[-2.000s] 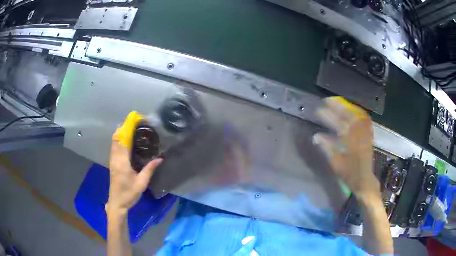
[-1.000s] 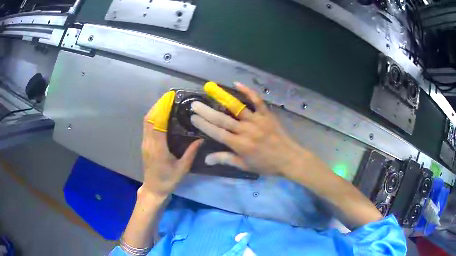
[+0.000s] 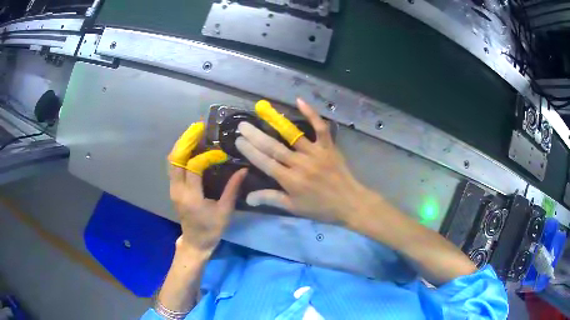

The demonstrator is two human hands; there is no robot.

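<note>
A dark fixture [image 3: 215, 179] with a round black speaker unit [image 3: 230, 139] at its upper left lies flat on the grey metal bench [image 3: 131, 131] in front of me. My right hand [image 3: 306, 165] lies over it, with pale-covered fingertips on the speaker unit and a yellow cot on one finger; it hides the fixture's right part. My left hand [image 3: 203, 194] is at the fixture's left edge, two fingers in yellow cots, its thumb on the plate. Whether it grips the plate is hard to tell.
Beyond a silver rail [image 3: 275, 87], the green conveyor belt [image 3: 375, 69] carries a fixture [image 3: 269, 31] at top centre and another [image 3: 530, 139] at right. Waiting fixtures [image 3: 494, 222] stand at the bench's right end beside a blue parts bin [image 3: 542, 265]. A blue shape [image 3: 128, 244] is below left.
Both hands came together over the fixture on the bench. Since one second ago, my left fingers have shifted left and spread; my right hand stays on the speaker unit. Belt fixtures moved right.
</note>
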